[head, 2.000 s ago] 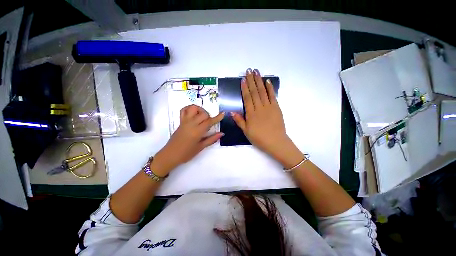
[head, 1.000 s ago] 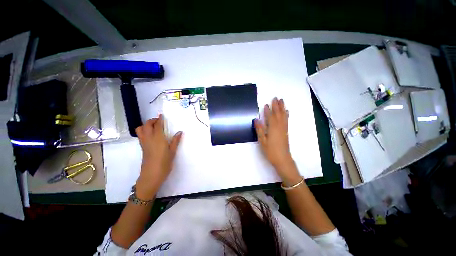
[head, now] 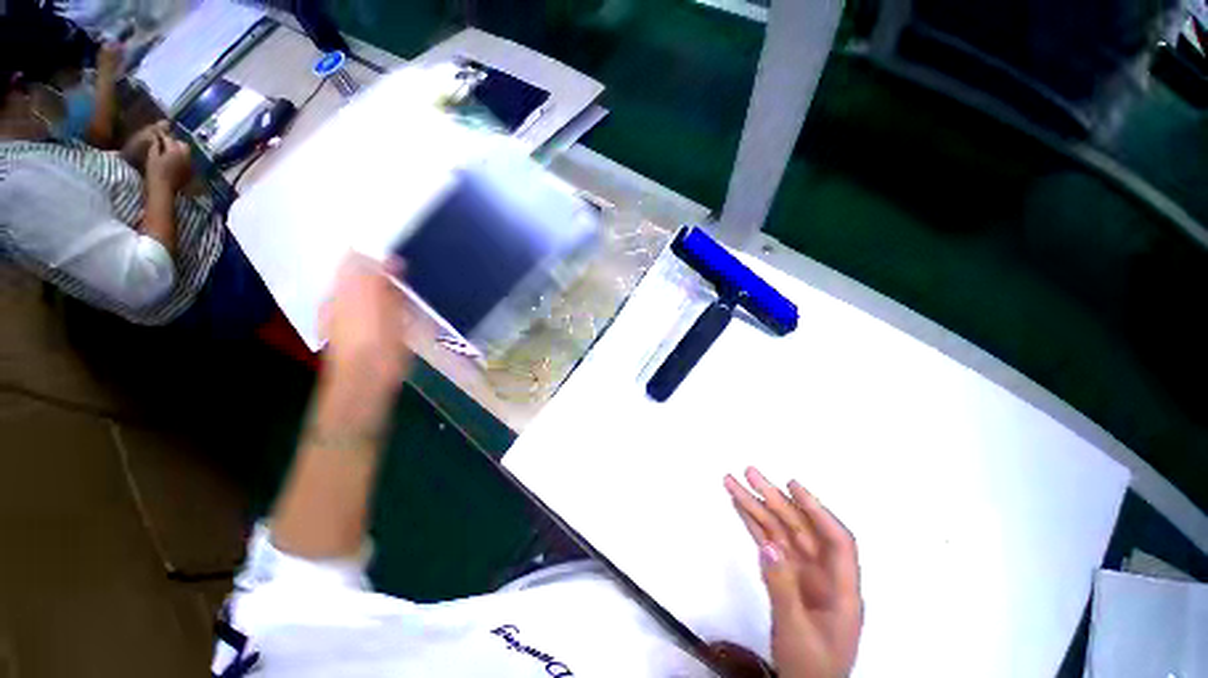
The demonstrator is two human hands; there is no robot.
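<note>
The unit with a dark panel on a white tray is blurred, over the left end of the bench. My left hand is at the unit's near left edge, its fingers blurred, and holds it there. My right hand is over the large white board, fingers apart and empty. The roller with a blue cylinder and black handle lies at the white board's upper left.
Another person sits at the far left, by a bench with papers and a dark device. Another unit with a dark panel lies behind the held one. A metal post stands behind the roller. A white sheet is at the lower right edge.
The view has turned left. The unit has left the white board and moved to the left with my left hand. My right hand has come away from the panel.
</note>
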